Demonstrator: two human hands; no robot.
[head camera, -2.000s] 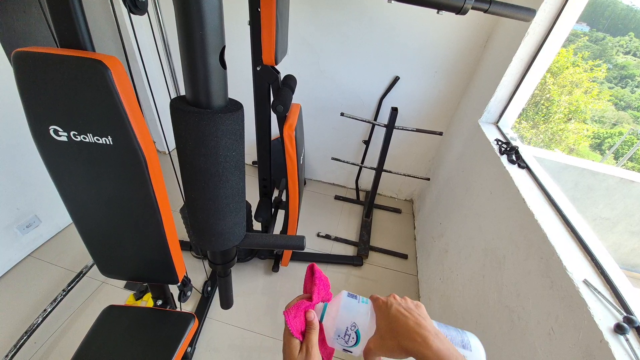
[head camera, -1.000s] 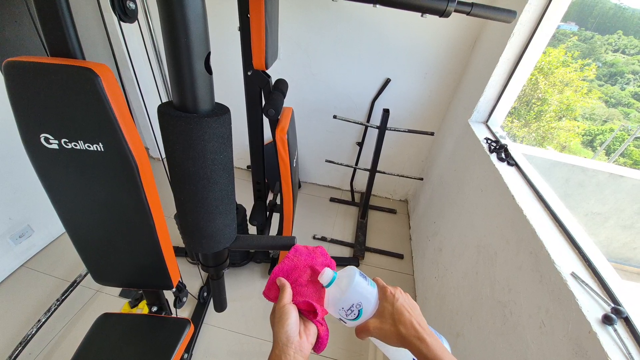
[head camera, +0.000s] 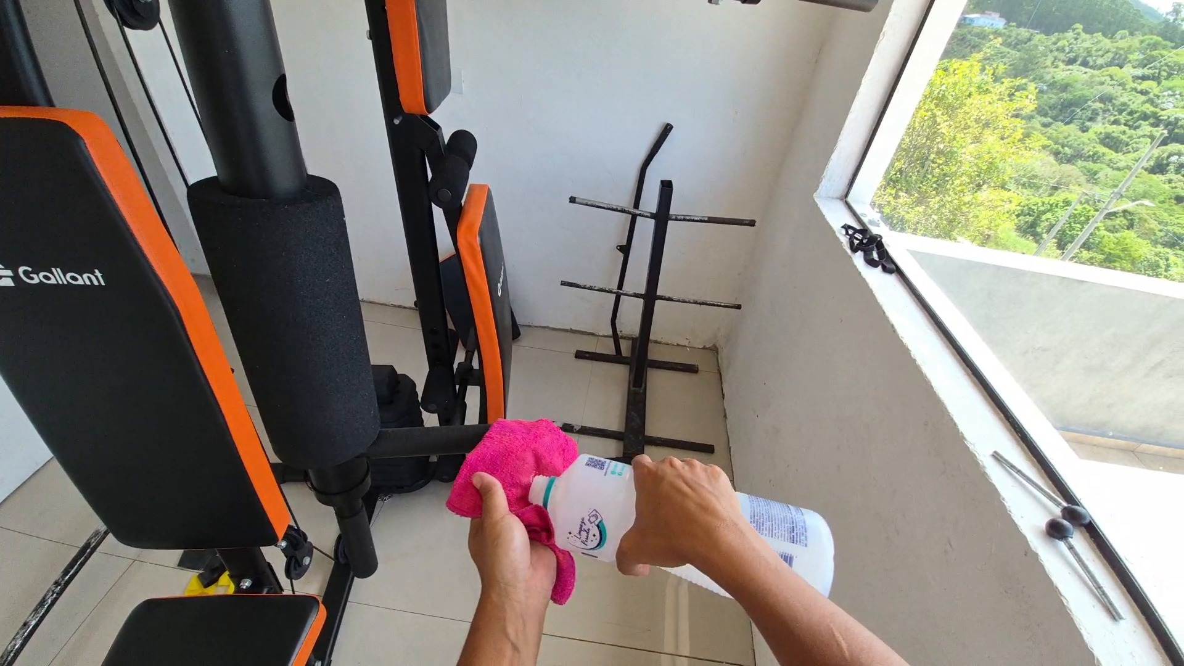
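My left hand (head camera: 509, 546) holds a bright pink cloth (head camera: 523, 462), bunched over the fingers with the thumb on top. My right hand (head camera: 684, 513) grips a white translucent plastic bottle (head camera: 592, 509) around its middle. The bottle lies nearly on its side, its mouth with a teal ring against or just beside the cloth. Whether liquid comes out cannot be seen. Behind the cloth, a black bar (head camera: 430, 440) juts from the home gym below a black foam roller (head camera: 287, 324).
An orange-edged black backrest (head camera: 120, 333) and seat (head camera: 217, 634) stand at left. A black weight rack (head camera: 652, 305) is by the back wall. Two pins with black knobs (head camera: 1059, 528) and small black straps (head camera: 869, 248) lie on the windowsill (head camera: 943, 398) at right.
Two seconds ago the bottle mouth was covered by the bunched cloth; one second ago it showed over the spread cloth. Now the bottle lies flatter, its mouth at the cloth's right side.
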